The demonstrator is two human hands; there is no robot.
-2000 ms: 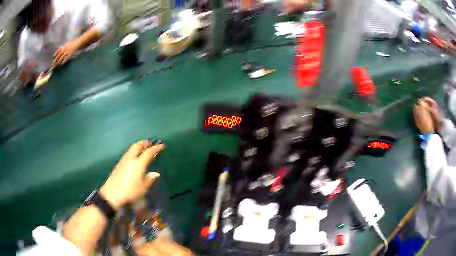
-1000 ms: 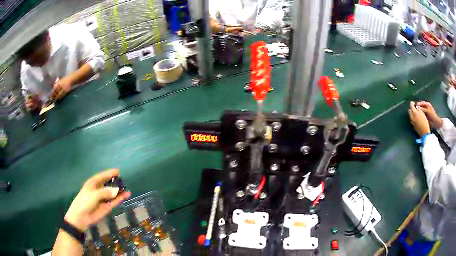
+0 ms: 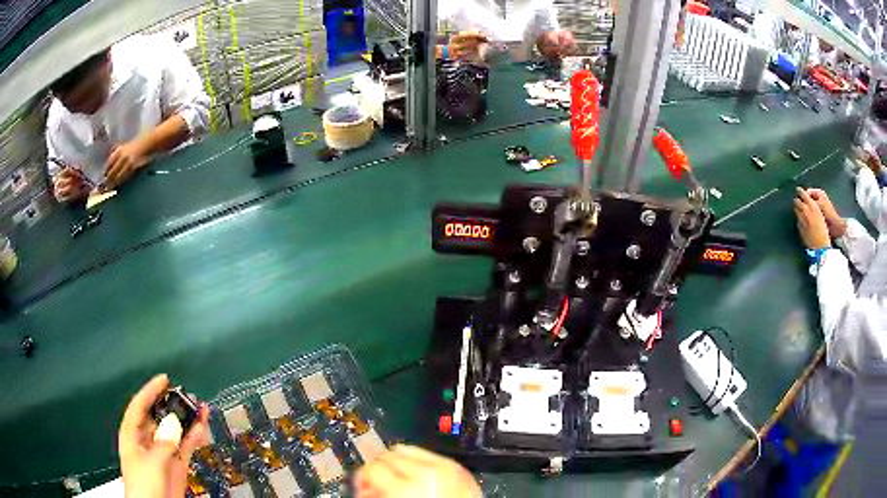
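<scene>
My left hand (image 3: 151, 452) is at the lower left, its fingers and thumb around a small black device housing (image 3: 176, 410). My right hand (image 3: 413, 474) is at the bottom edge, blurred and partly cut off, over the right end of the blister tray; its fingertips are unclear and I cannot tell whether it holds anything. The clear blister tray (image 3: 336, 362) lies between my hands, with rows of grey square display modules (image 3: 275, 404) and orange-brown flex cables (image 3: 318, 440). My left hand covers the tray's left end.
The black twin-station press (image 3: 584, 282) stands right of the tray, both red handles (image 3: 585, 115) up, white nests (image 3: 530, 400) on its base. A pen (image 3: 462, 374) lies on its left side. A white power strip (image 3: 713, 372) is right. Other workers sit at far left, back and right.
The view has shifted, so the press appears further right. My left hand still holds the housing, now lower in view at the tray's left end. My right hand has come into view over the tray.
</scene>
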